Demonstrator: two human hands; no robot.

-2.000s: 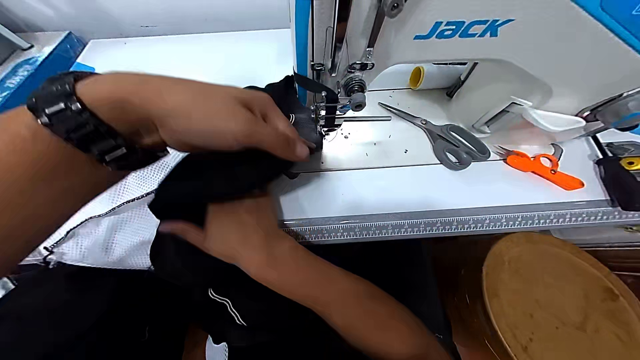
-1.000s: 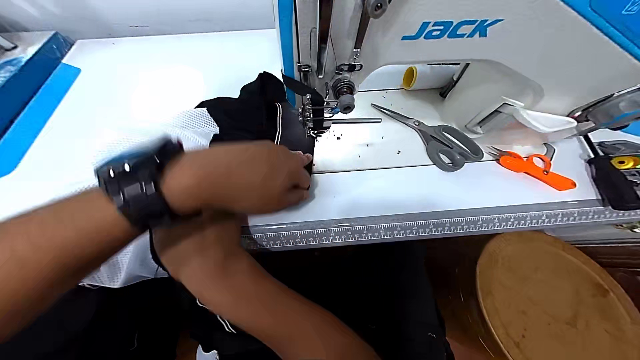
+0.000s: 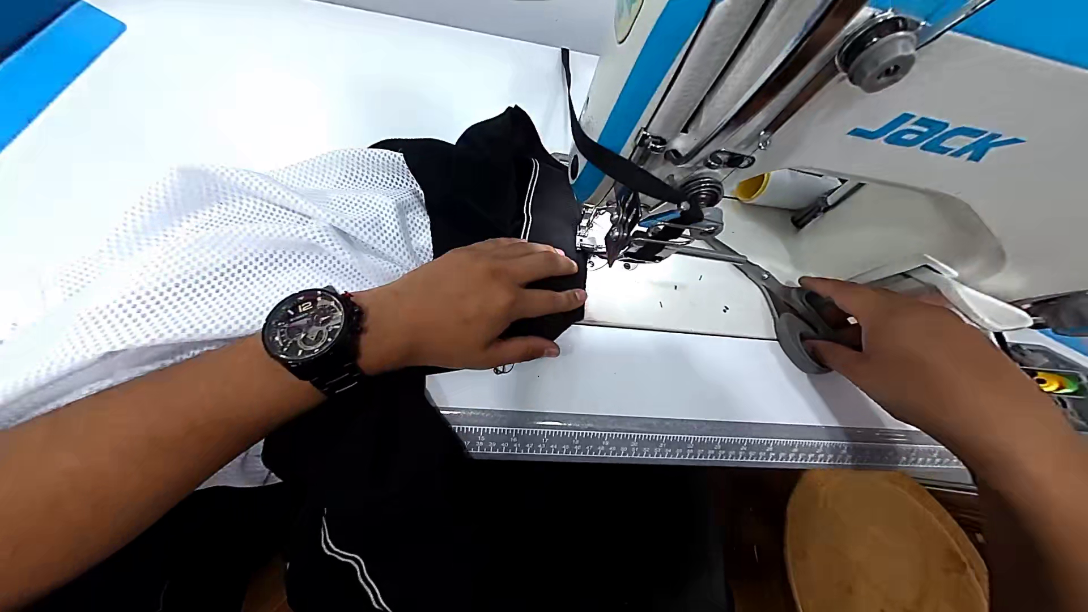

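My left hand point(image 3: 489, 302) lies flat on a black fabric garment point(image 3: 484, 187) with white piping, just left of the presser foot of a Jack sewing machine point(image 3: 926, 93). White mesh fabric point(image 3: 280, 229) joins the black cloth and spreads to the left. A narrow black strap point(image 3: 595, 149) runs up from the needle area against the machine head. My right hand point(image 3: 884, 340) has its fingers at the grey handles of a pair of scissors point(image 3: 786, 306), whose blades point toward the needle area. The palm side of this hand is hidden.
A ruler strip point(image 3: 680, 442) runs along the table's front edge. A thread cone point(image 3: 786, 189) lies behind the scissors, and a white tray point(image 3: 977, 297) stands by the machine. A round brown seat point(image 3: 884, 544) is below at right. Thread scraps dot the machine bed.
My right hand has moved from the black cloth to the scissors. My left hand now rests flat on the cloth. The view has come closer to the machine.
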